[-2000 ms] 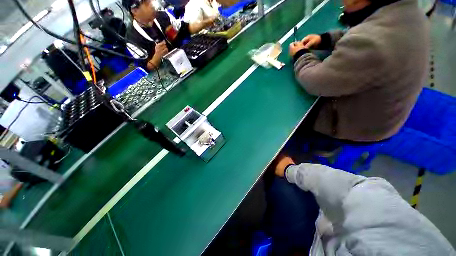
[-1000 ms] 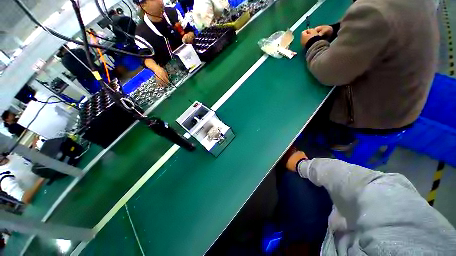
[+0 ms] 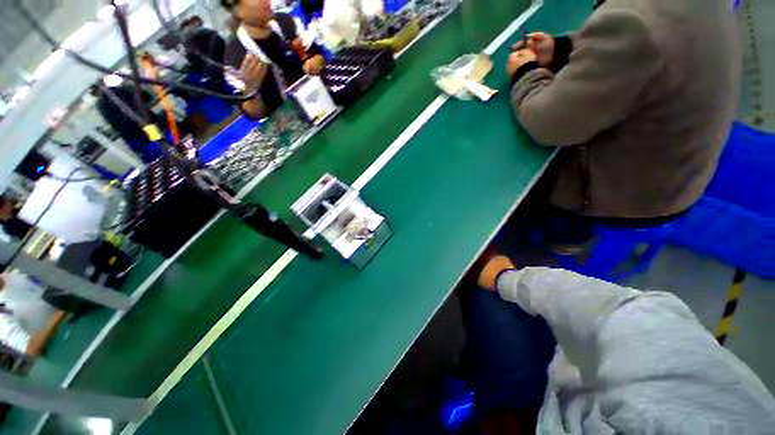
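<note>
A small white-grey screw feeder [image 3: 342,219] sits on the green line top [image 3: 357,314], with a small silvery pile in its front compartment. A black electric screwdriver [image 3: 276,228] hangs from a cable just left of the feeder. My right hand [image 3: 493,272] is at the bench's front edge, partly hidden at the edge; a grey sleeve leads to it. Its fingers are hidden, so I cannot tell if it holds anything. My left hand is not in view.
A clear plastic bag [image 3: 465,77] lies before a seated neighbour in a brown jacket [image 3: 629,110]. Across the line are black parts trays [image 3: 359,71], silvery parts [image 3: 255,153] and another worker. Cables hang at upper left. A blue crate [image 3: 748,195] stands behind the neighbour.
The view has shifted slightly. The worker across the line has raised a hand from the silvery parts. The neighbour's hands have moved a little apart. My right hand stays at the bench edge.
</note>
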